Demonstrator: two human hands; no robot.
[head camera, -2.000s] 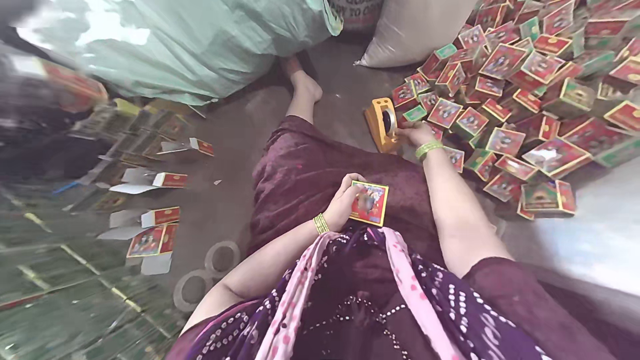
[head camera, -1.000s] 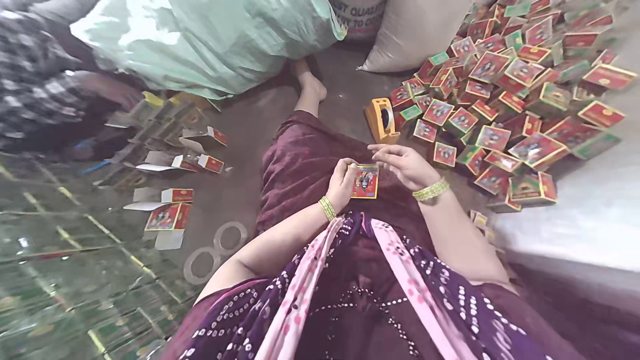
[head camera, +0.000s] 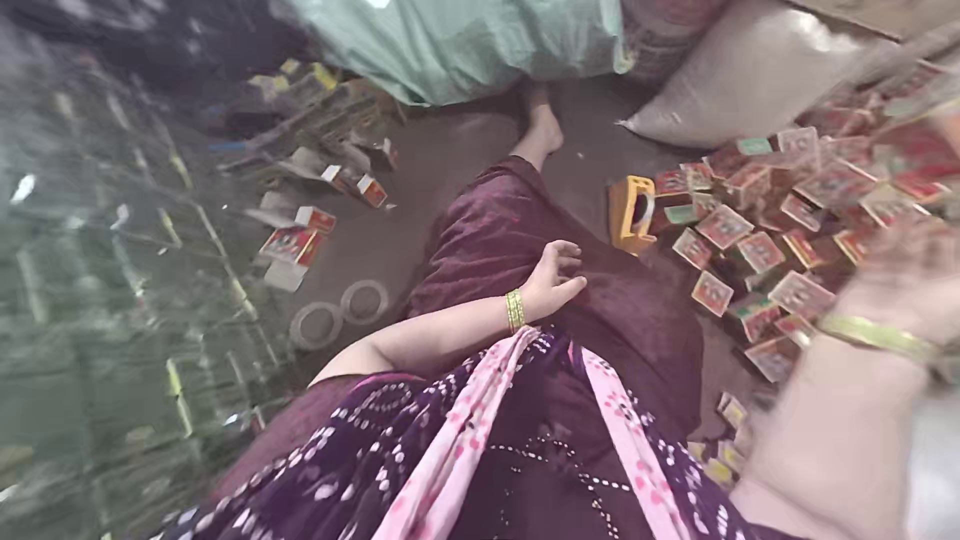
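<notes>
My left hand rests above my lap on the maroon cloth, fingers loosely curled and nothing in it. On the right, my right hand is blurred, raised over the heap of small red printed boxes. A blurred red box lies just beyond its fingers; whether they touch it I cannot tell. Between my leg and the heap stands a yellow tape dispenser with a roll in it.
Several opened cartons lie on the floor at left, near two tape rings. Bundled boxes fill the left side. A pale green sack and a whitish sack stand ahead. My bare foot extends between them.
One second ago both hands were together at a red box over my lap. My right hand has moved right to the heap; the box is gone from my left hand, whose fingers have loosened.
</notes>
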